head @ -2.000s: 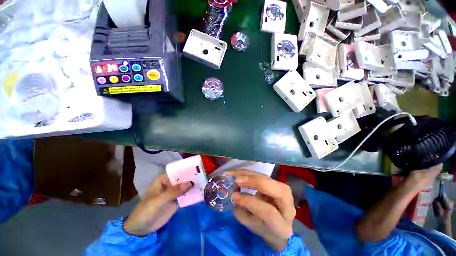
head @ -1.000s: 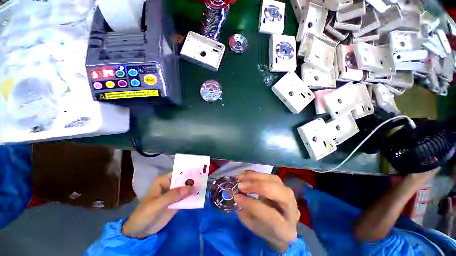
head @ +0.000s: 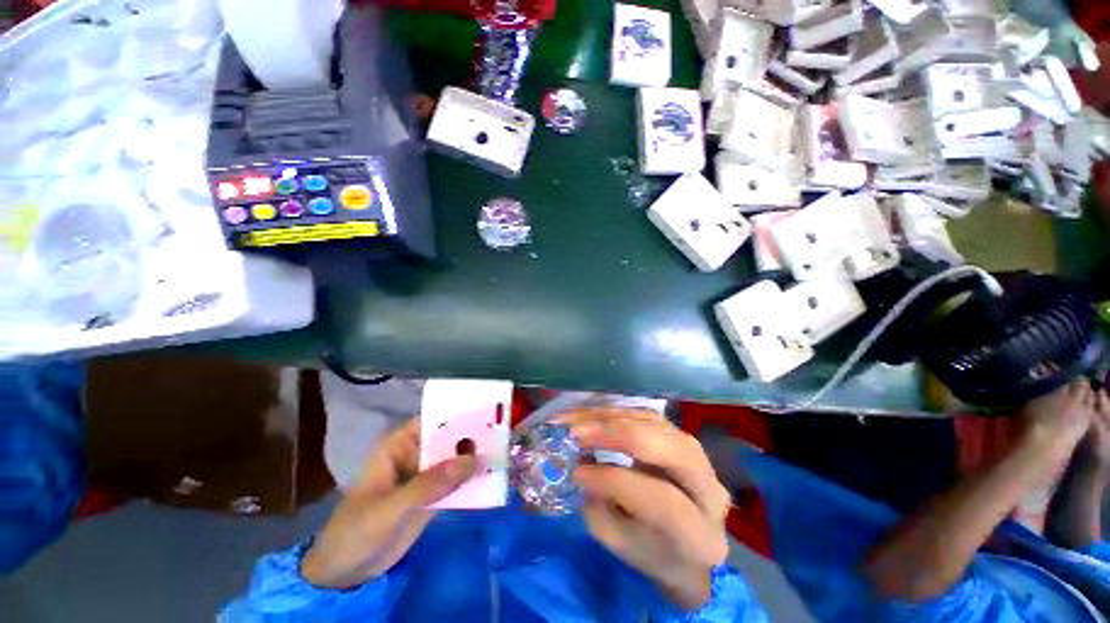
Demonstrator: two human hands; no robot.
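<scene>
My left hand [head: 387, 493] grips a white housing [head: 483, 420] above my lap, its flat face up, with a dark centre hole and small slots. The thumb lies on the face near the hole. My right hand [head: 651, 487] holds a clear, shiny round disc [head: 544, 467] by its right edge, close to the right side of the housing. The disc is not on the housing; whether their edges touch, I cannot tell. Both hands are bare.
Loose discs [head: 504, 224] and an open housing [head: 480, 132] lie on the green bench [head: 548, 310]. A tape dispenser [head: 319, 158] and foam box [head: 274, 298] stand left. A pile of housings [head: 852, 122] and a fan [head: 1016, 341] are right. Another person's arm [head: 974, 505] is beyond.
The housing has turned more upright and flat to view since the oldest frame. The disc has tilted and now shines more. The other person's arm at right has moved, with a second hand near the fan.
</scene>
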